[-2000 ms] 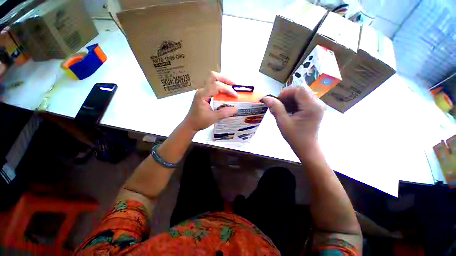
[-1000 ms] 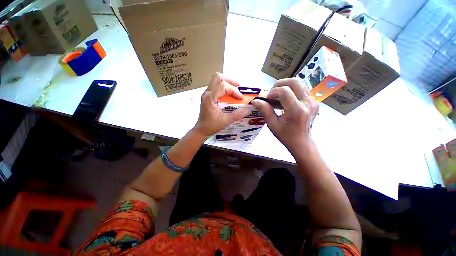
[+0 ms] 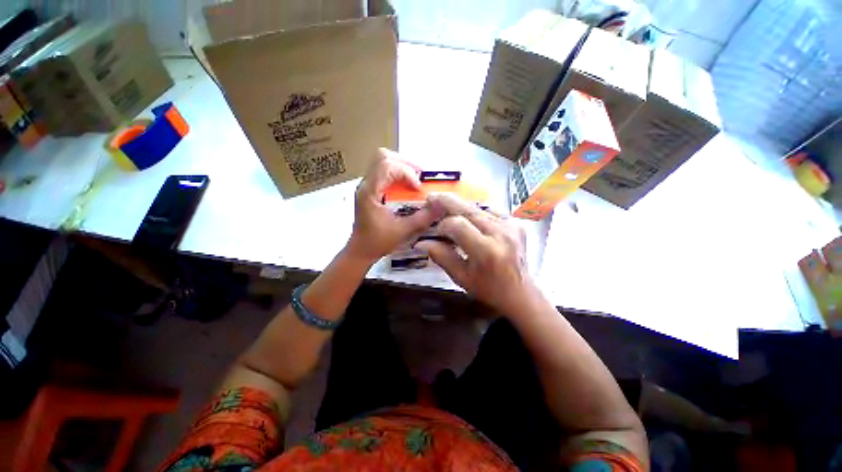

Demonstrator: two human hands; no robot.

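Observation:
A retail box (image 3: 397, 247) with an orange top and a white printed face stands at the table's front edge. A dark hanging slot shows at its top. My left hand (image 3: 388, 207) grips the box's left side and top near the slot. My right hand (image 3: 480, 251) is over the box's printed face, fingers bent, with a thin dark strip at its fingertips. The fingers hide much of the face, and I cannot tell what the strip is fixed to.
An open brown carton (image 3: 305, 111) stands behind my left hand. A second retail box (image 3: 565, 152) leans by closed brown cartons (image 3: 637, 120) at right. A phone (image 3: 172, 212) and blue and orange rings (image 3: 152, 136) lie at left. An orange stool (image 3: 88, 406) stands below left.
My right hand has moved left and down from the box's top right corner onto its front face. My left hand keeps its hold. The view has shifted slightly.

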